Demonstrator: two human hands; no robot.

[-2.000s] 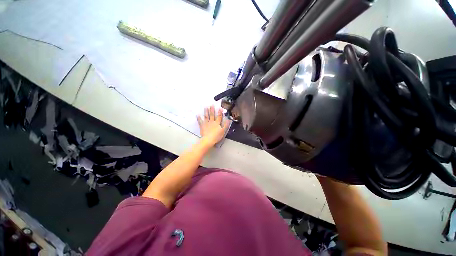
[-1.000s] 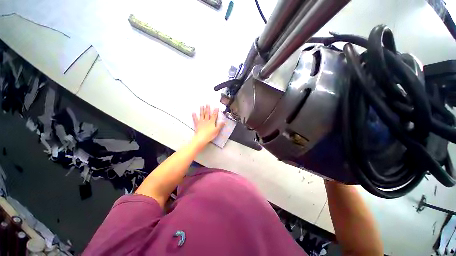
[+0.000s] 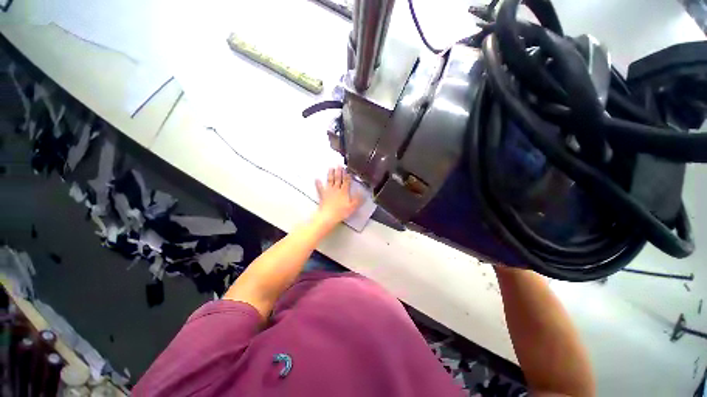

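Observation:
The cutting machine (image 3: 450, 147), a big silver and blue motor with black cable coiled on it, stands upright over the lay at centre right. Its base and blade are hidden. My left hand (image 3: 339, 195) lies flat, palm down and fingers spread, on the white paper marker (image 3: 256, 124) beside the machine's front. A small white-topped piece (image 3: 359, 215) with a cut edge lies under and beside my palm. My right forearm reaches behind the motor; my right hand is hidden by it.
A yellowish bar weight (image 3: 275, 63) lies on the marker, with part of another at the top edge. Small metal clamps with thin rods (image 3: 682, 329) lie at right. Fabric scraps (image 3: 198, 225) litter the dark floor at left.
The machine has turned, its rods now more upright in view, and its front sits further left. The small piece shows beside my left hand, which stays flat by the machine.

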